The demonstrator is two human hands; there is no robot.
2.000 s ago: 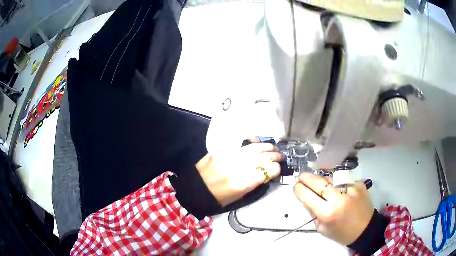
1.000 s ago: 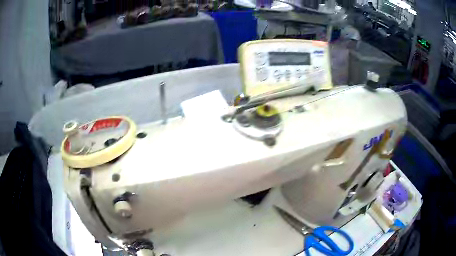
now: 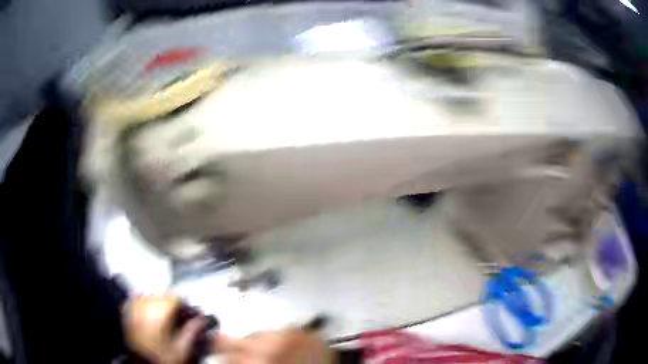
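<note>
The view is strongly blurred. My left hand (image 3: 156, 327) is low at the left, its fingers closed at dark cloth (image 3: 201, 328). My right hand (image 3: 273, 348) is beside it at the bottom edge, partly cut off, fingertips close to the same cloth. A short dark end of a thin tool (image 3: 316, 323) sticks out above my right hand. A large black garment (image 3: 50, 249) fills the left side. The cream sewing machine (image 3: 320, 170) stands beyond both hands; its presser foot area (image 3: 213, 263) is too blurred to read.
Blue-handled scissors (image 3: 515, 306) lie on the table at the right. A purple thing (image 3: 611, 252) sits in a white tray beyond them. The tape roll (image 3: 170, 96) is on top of the machine head. A small dark patch (image 3: 420, 200) shows under the machine arm.
The view has swung down from the machine's top and control panel. Both hands, out of view one second ago, show again at the bottom, now left of the foot area instead of at it.
</note>
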